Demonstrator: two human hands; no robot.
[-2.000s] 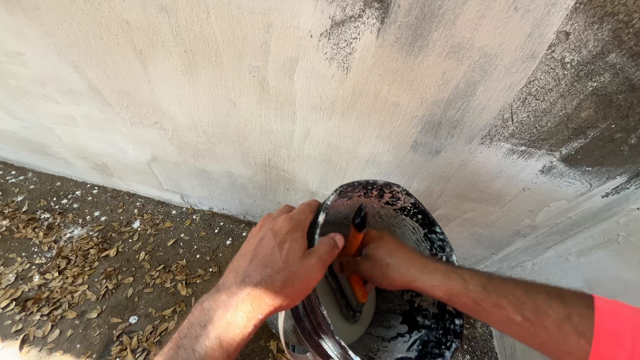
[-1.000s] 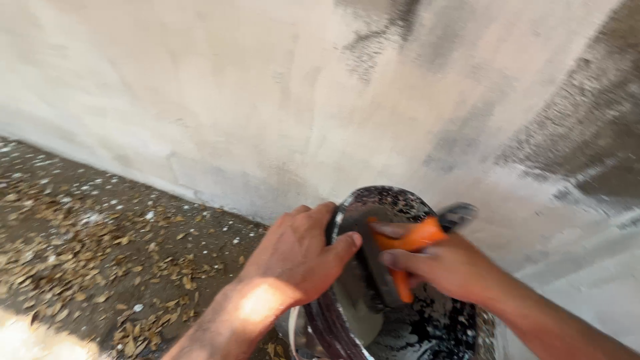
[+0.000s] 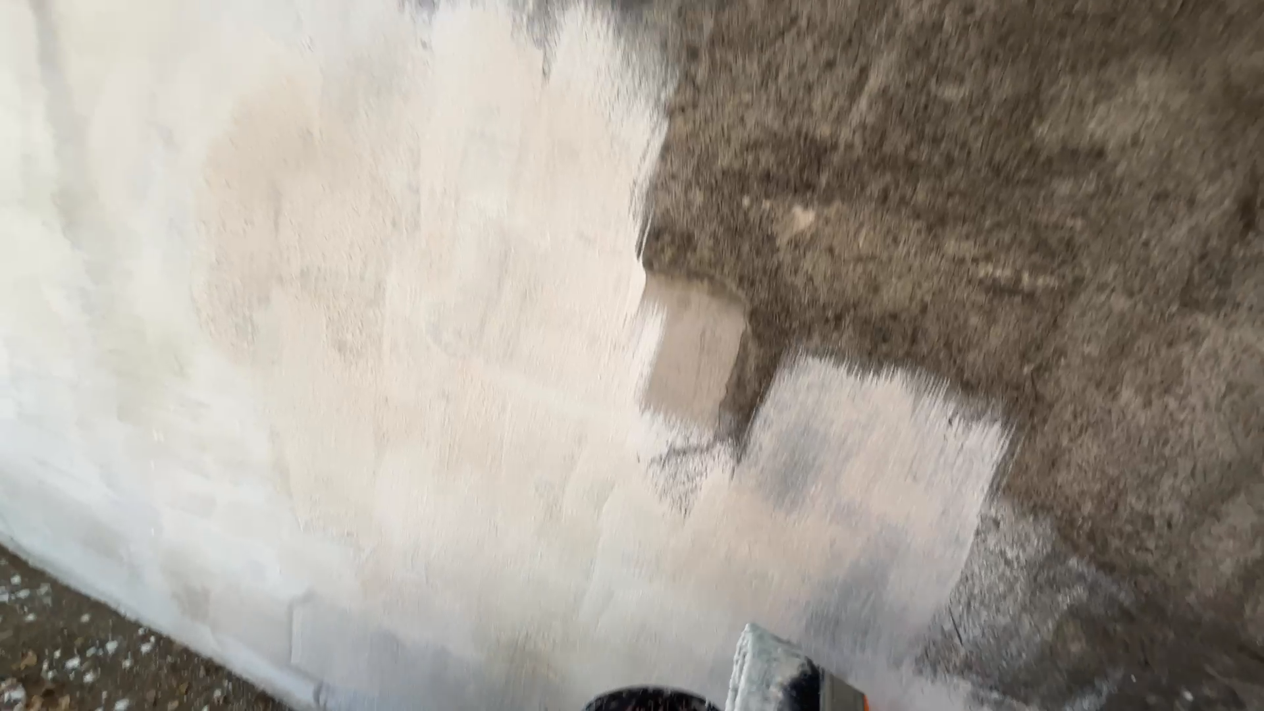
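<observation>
A wall coated partly in whitish plaster or paint [image 3: 444,346] fills the view, with bare brown-grey wall [image 3: 938,197] at the upper right. At the bottom edge, right of centre, shows the blade end of a coated scraper or putty knife [image 3: 770,671], with a bit of orange beside it. Just left of the blade, the black rim of the bucket [image 3: 650,699] peeks in. Neither my left hand nor my right hand is in the frame, so what each one holds is hidden.
Dirt ground [image 3: 69,642] with white specks lies along the foot of the wall at the lower left. A smooth greyish patch [image 3: 696,351] sits at the border between the coated and bare wall.
The view has swung up and right onto the wall. Both hands, earlier at the bucket, have left the frame. The orange-handled tool was inside the bucket in my right hand.
</observation>
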